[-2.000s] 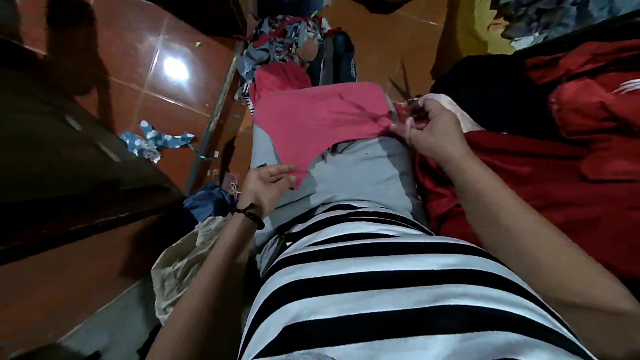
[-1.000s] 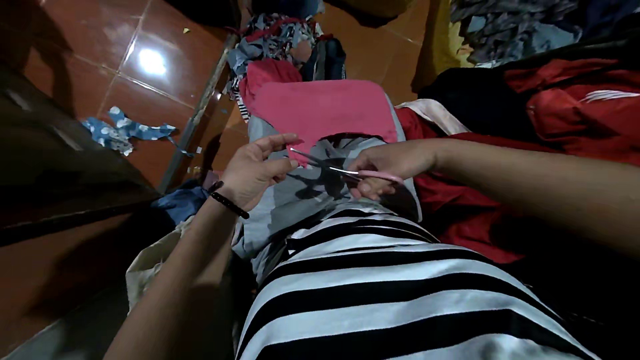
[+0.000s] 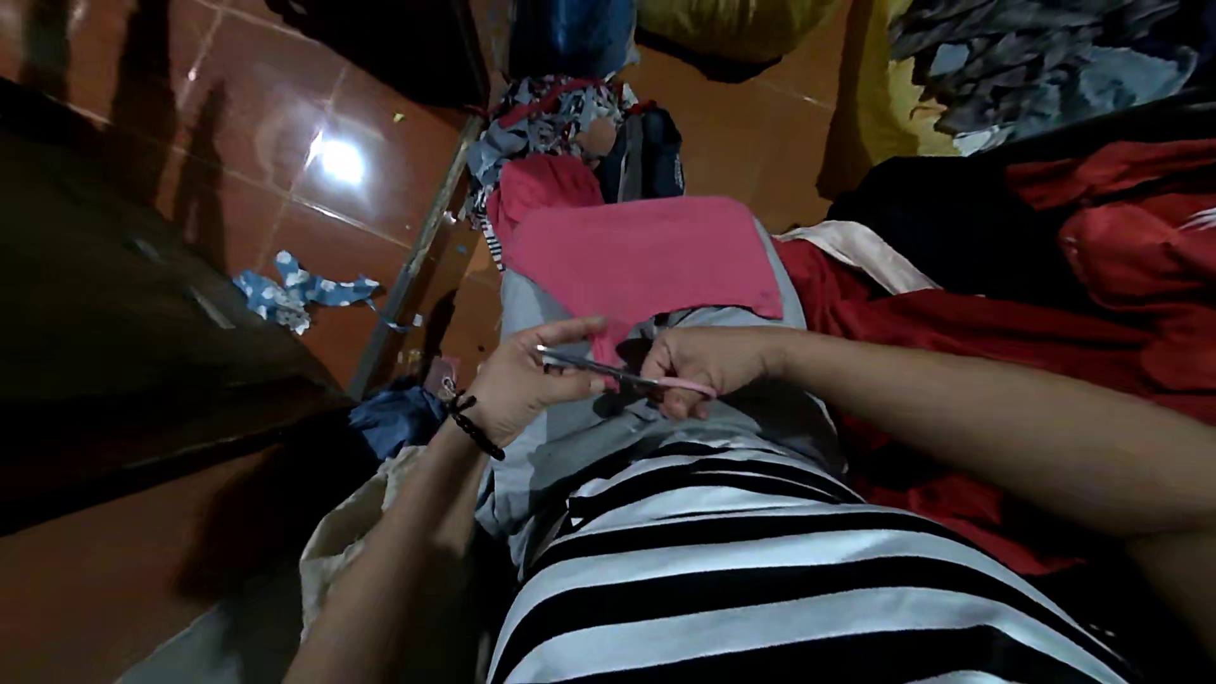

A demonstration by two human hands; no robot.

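Note:
A pink piece of fabric (image 3: 646, 249) lies spread over grey cloth (image 3: 532, 418) on my lap, its narrow lower end reaching down to my hands. My left hand (image 3: 532, 380), with a dark bracelet at the wrist, pinches that narrow end between thumb and fingers. In my right hand (image 3: 698, 366) is a pair of scissors (image 3: 617, 372) with pink handles. The blades point left and lie across the pink strip, their tips near my left thumb and forefinger. Whether the blades are fully closed is hard to tell.
Red garments (image 3: 988, 351) and black cloth (image 3: 921, 228) lie at the right. Beyond my lap is a heap of fabric scraps (image 3: 546, 123). A blue patterned scrap (image 3: 304, 290) is on the tiled floor at the left. Grey scraps (image 3: 1035, 66) fill the top right.
Two seconds ago my hands were apart, at two edges of the pink fabric. My right hand has moved left and down to my left hand, with the scissors now across the narrow end.

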